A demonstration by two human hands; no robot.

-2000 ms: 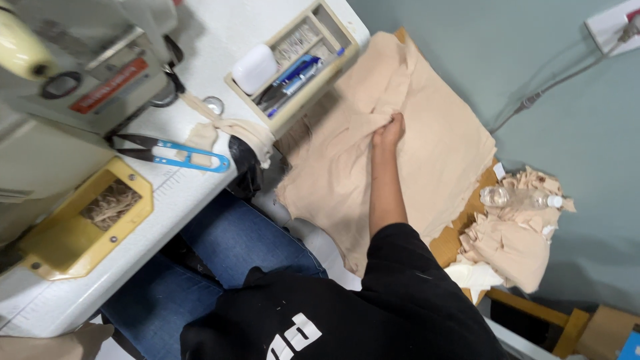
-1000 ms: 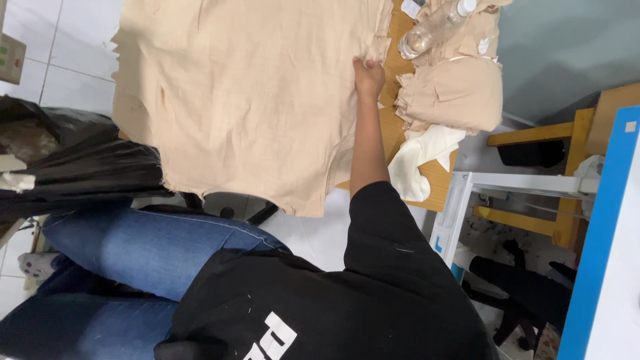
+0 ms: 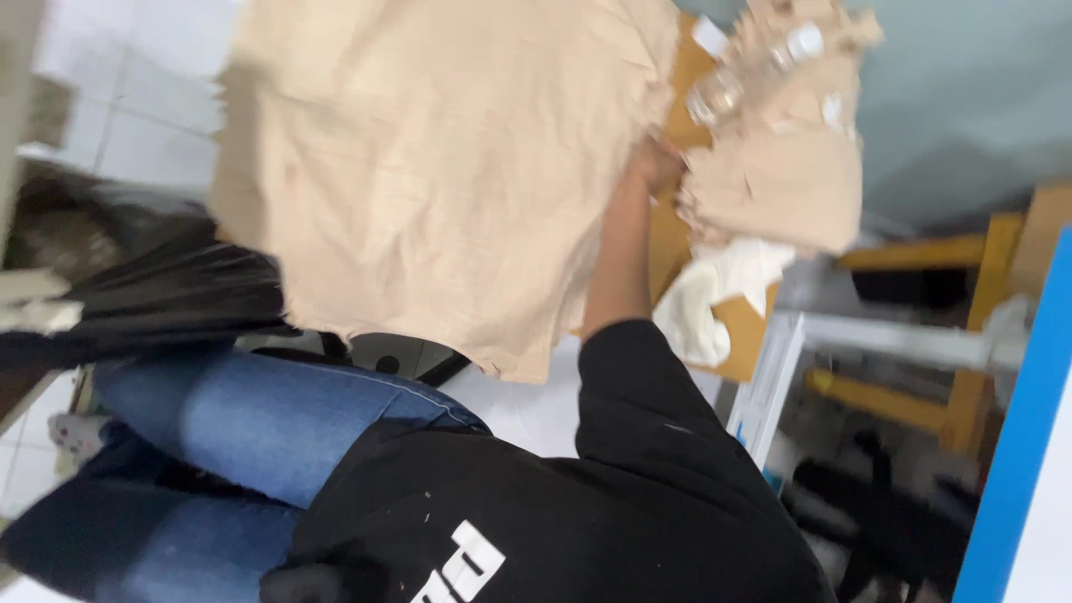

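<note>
My right hand (image 3: 657,165), blurred by motion, is at the right edge of a large beige fabric piece (image 3: 435,167) with frayed edges. Its fingertips are at the gap between this piece and a folded beige fabric bundle (image 3: 779,184); whether they pinch any cloth is not clear. The large piece lies spread out, its lower edge hanging above the floor near my legs. On the bundle lies a clear plastic bottle (image 3: 745,79) with a white cap. My left hand is out of view.
A wooden tabletop (image 3: 670,243) shows between the fabrics, with a white cloth (image 3: 703,310) at its corner. A black plastic bag (image 3: 184,285) is at left. At right are a white metal frame (image 3: 888,335), yellow wooden legs (image 3: 988,276) and a blue-edged white panel (image 3: 1022,469).
The view has swung right, away from the sewing machine. Two seconds ago my right hand was on the upper part of the beige fabric; now it is at its right edge, beside the bundle.
</note>
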